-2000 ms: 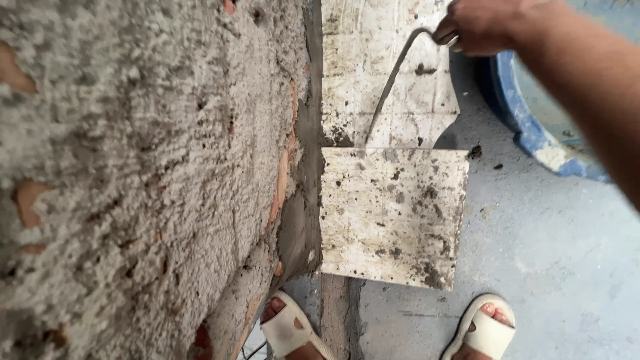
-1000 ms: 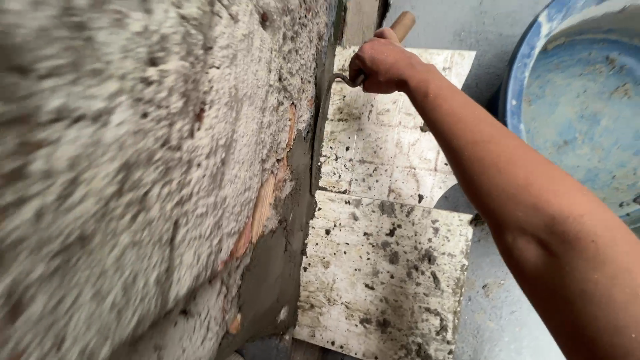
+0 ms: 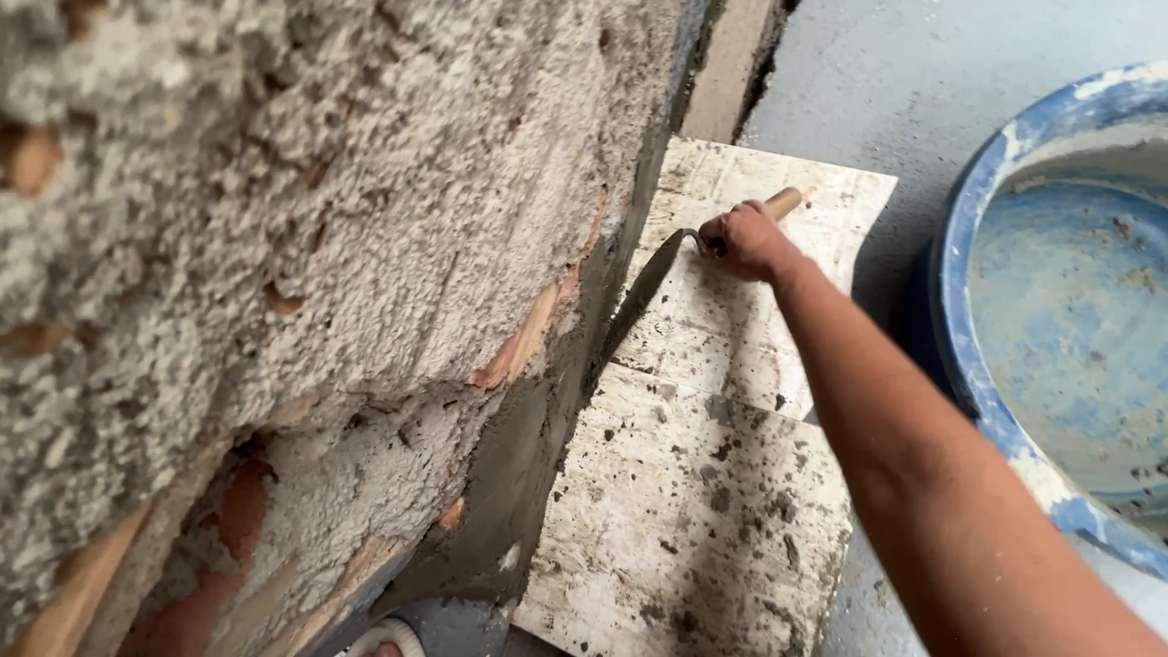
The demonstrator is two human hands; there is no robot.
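Note:
My right hand grips a masonry trowel by its wooden handle, at the upper middle of the view. The trowel's blade stands edge-on against the strip of wet grey mortar along the foot of the rough wall. Below the hand lie two pale boards or tiles, the farther one and the nearer one, both spattered with bits of mortar. My left hand is out of view.
A blue plastic tub with mortar residue stands on the grey floor at the right. Exposed orange brick shows in the wall. A foot in a light sandal is at the bottom edge.
The view has shifted a good deal. Two seconds ago my right hand held the trowel over the farther board, away from the wall; now the blade is at the mortar strip.

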